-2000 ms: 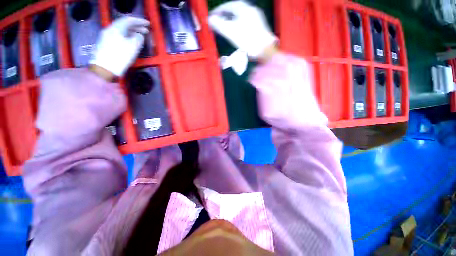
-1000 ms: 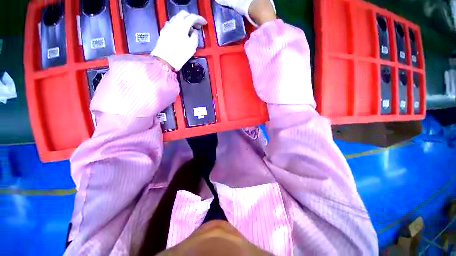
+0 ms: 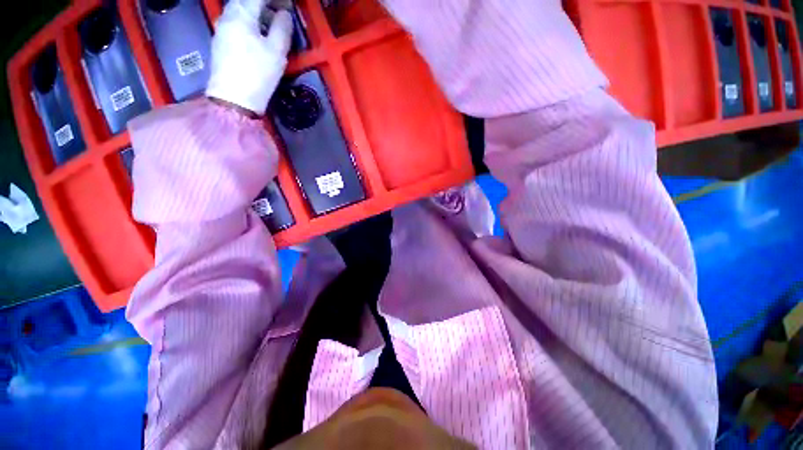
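A red compartment tray [image 3: 414, 123] lies in front of me, tilted in view, with dark phone-like slabs in several pockets. A slab [image 3: 321, 154] with a round black camera area and a white label lies in the lower row. My left hand [image 3: 249, 57], in a white glove, is over the upper row, fingers curled at a partly hidden slab [image 3: 299, 33]; whether it grips it I cannot tell. The upper pocket right of it shows red inside. My right hand is beyond the top edge; only its pink striped sleeve [image 3: 519, 53] shows.
A second red tray [image 3: 621, 61] at the right holds slabs in its right pockets, with brown cardboard [image 3: 731, 156] under it. A crumpled white scrap [image 3: 16, 209] lies on the dark green surface at the far left. The floor is blue.
My right hand has gone out at the top. The slab that lay in the upper pocket by it no longer shows there. My left hand stays at the upper row; the view has turned.
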